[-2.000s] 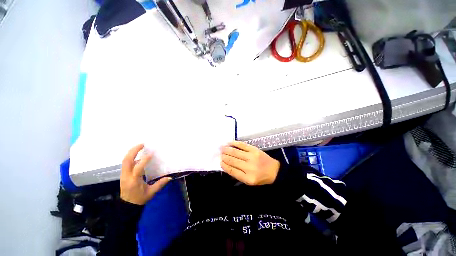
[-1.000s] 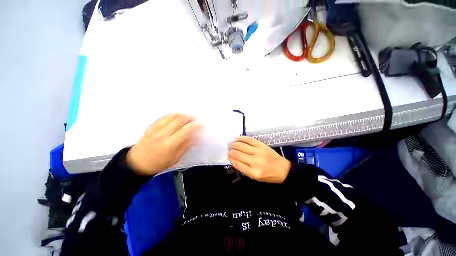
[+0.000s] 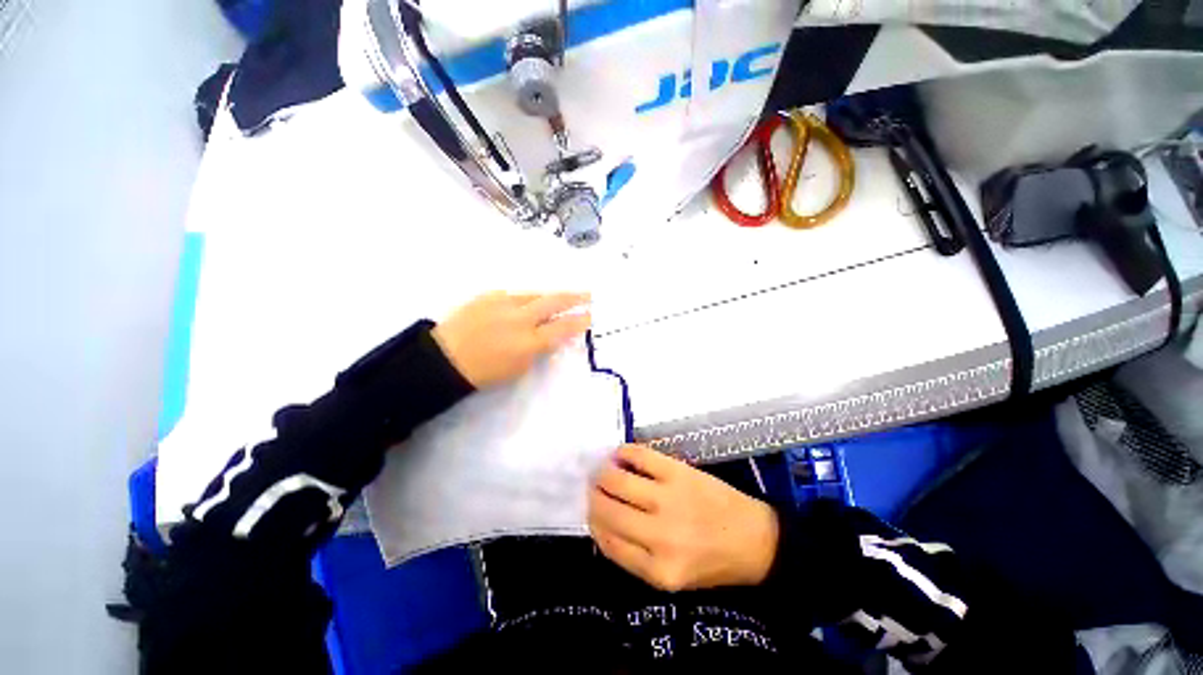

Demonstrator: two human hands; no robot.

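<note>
A white to pale grey cloth piece [image 3: 488, 468] lies on the white table, its lower part hanging over the front edge. A navy edge shows along its right side. My left hand [image 3: 508, 336] lies flat on the cloth's upper part, fingers towards the navy edge, below the machine's needle area. My right hand [image 3: 676, 514] holds the cloth's lower right edge at the table front, fingertips on top. The white sewing machine [image 3: 699, 92] stands above, with metal parts and a grey round part near the cloth. The needle tip is not clear.
Scissors with red and yellow-orange handles [image 3: 815, 172] lie right of the machine. Black snips [image 3: 931, 198] and a black boxy device [image 3: 1042, 205] lie further right. A measuring tape [image 3: 818, 419] runs along the front edge. Blue crates [image 3: 871, 468] and heaped cloth [image 3: 1121, 435] are below.
My left hand has moved from the cloth's lower left edge up and right onto its upper part. My right hand stays at the right edge. The view has shifted, showing more of the machine.
</note>
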